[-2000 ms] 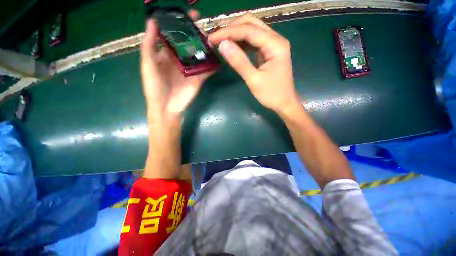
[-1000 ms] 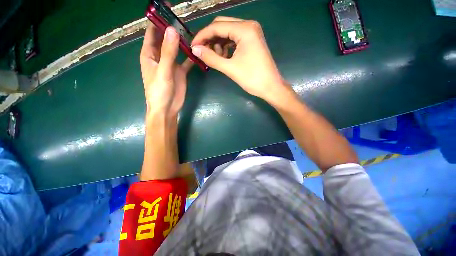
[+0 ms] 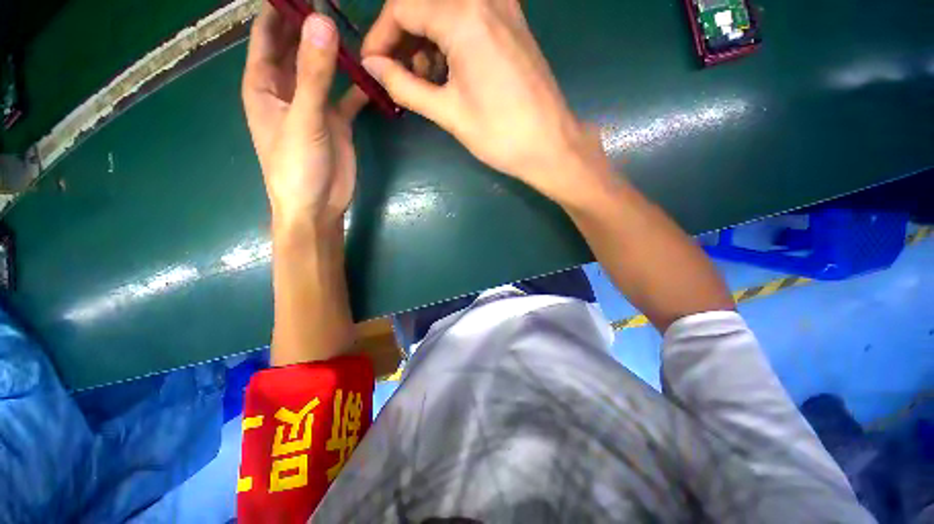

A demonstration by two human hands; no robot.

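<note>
A dark red phone unit is seen nearly edge-on at the top, left of centre, its upper end cut off by the picture's edge. My left hand holds it, thumb along the near red side. My right hand has thumb and index fingertips close together at the unit's right side near its lower end. Whether they pinch a small part cannot be seen. The board inside is mostly hidden by the tilt and my fingers.
An open-backed phone unit lies on the green bench at upper right, partly cut off. A pale worn rail curves across the upper left. Dark units show at the left edge. A person's blue sleeve is at lower left. A blue stool-like object stands at right.
The held unit turned from showing its open back to nearly edge-on. Both hands and the unit shifted up and left in view. The waiting unit moved up in view, towards the top edge.
</note>
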